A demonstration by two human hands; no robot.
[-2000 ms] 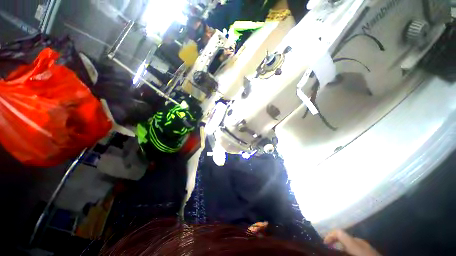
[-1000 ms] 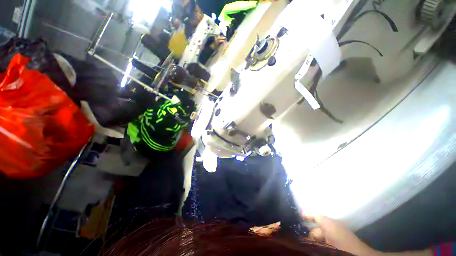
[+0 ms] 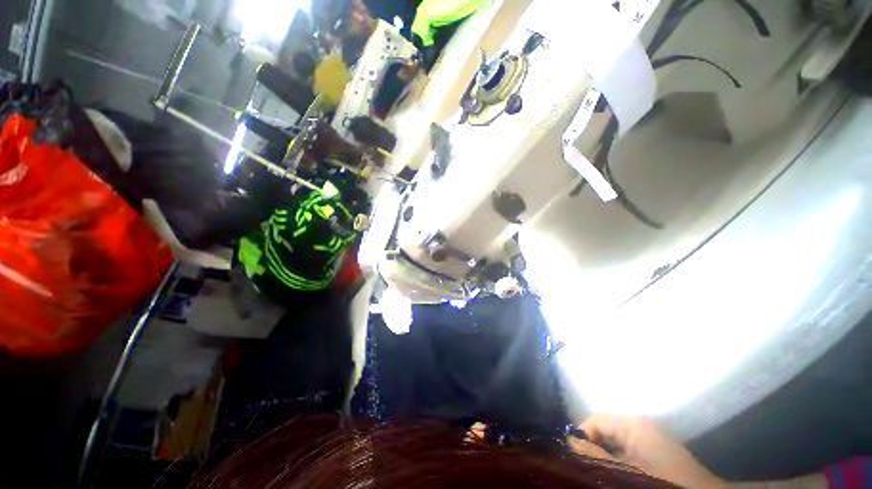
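A dark navy garment piece [image 3: 449, 358] lies under the needle end of the cream-white sewing machine [image 3: 535, 143] and hangs toward my lap. My right hand [image 3: 645, 451] is at the lower right, its thumb and fingers pinching the cloth's right edge. My left hand [image 3: 476, 433] shows only as a small bit of fingers against the cloth at the bottom; hair hides the rest, so its grip cannot be told. The needle area is partly hidden by the machine head and white glare.
The machine's pale table [image 3: 669, 325] is overexposed at right. A white measuring tape [image 3: 590, 174] hangs on the head. Black-and-green striped garments [image 3: 304, 244] lie left of the machine. A red-orange plastic bag [image 3: 72, 248] hangs at far left, beside a metal rail [image 3: 134, 358]. Dark hair crosses the bottom.
The view has shifted closer to the machine. My right hand has moved left and up onto the cloth's edge. Less of my left hand shows than one second ago.
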